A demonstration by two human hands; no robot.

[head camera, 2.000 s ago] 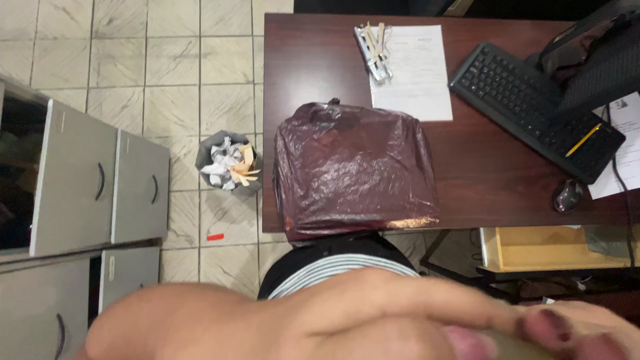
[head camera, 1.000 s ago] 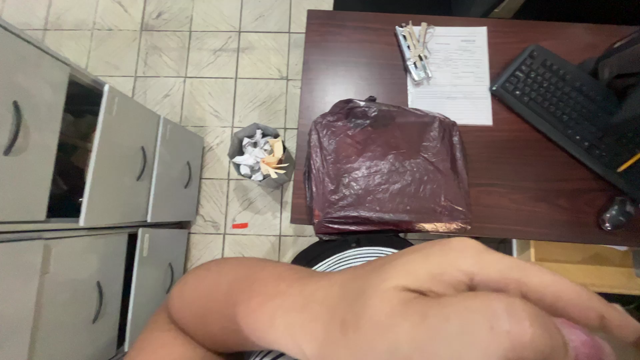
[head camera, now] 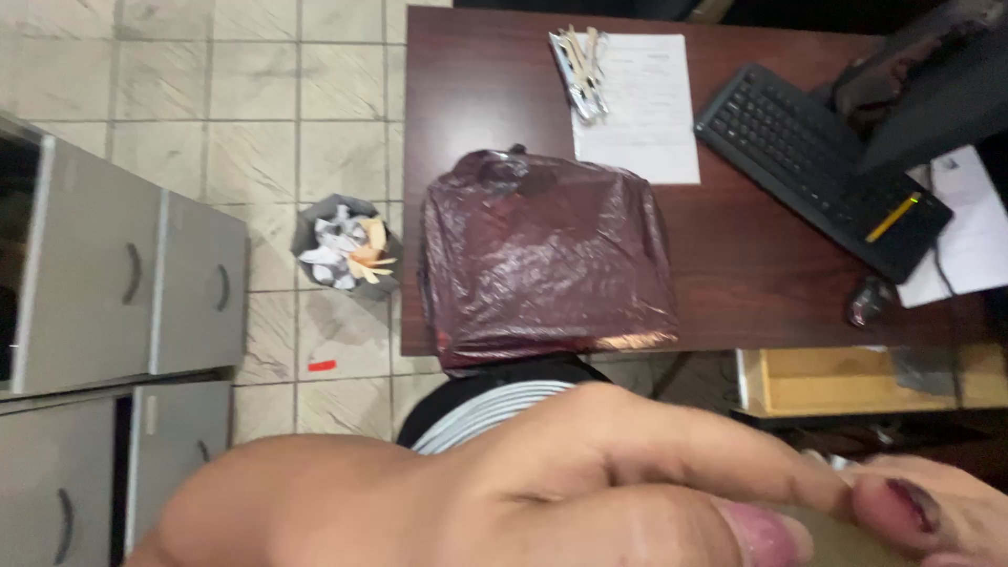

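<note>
My left hand [head camera: 614,480] reaches across the bottom of the head view, close to the camera, with thumb and fingers bent toward the right. Part of my right hand [head camera: 929,504] shows at the lower right corner, its fingertips meeting or overlapping those of the left. Whether anything is held between them cannot be told. Beyond the hands, a dark red plastic bag [head camera: 551,260], full and boxy, lies on the dark wooden desk [head camera: 740,260] at its near edge. Neither hand touches the bag.
Papers [head camera: 646,110] with wooden sticks [head camera: 581,71] on them, a black keyboard [head camera: 787,150], a yellow pencil [head camera: 894,216] and a mouse [head camera: 869,301] are on the desk. An open wooden drawer [head camera: 850,382] is below. Left are a waste bin [head camera: 315,209] and grey cabinets [head camera: 94,268].
The right hand's fingers, out of sight a second ago, show again at the lower right. The bag has stayed on the desk. The view has shifted.
</note>
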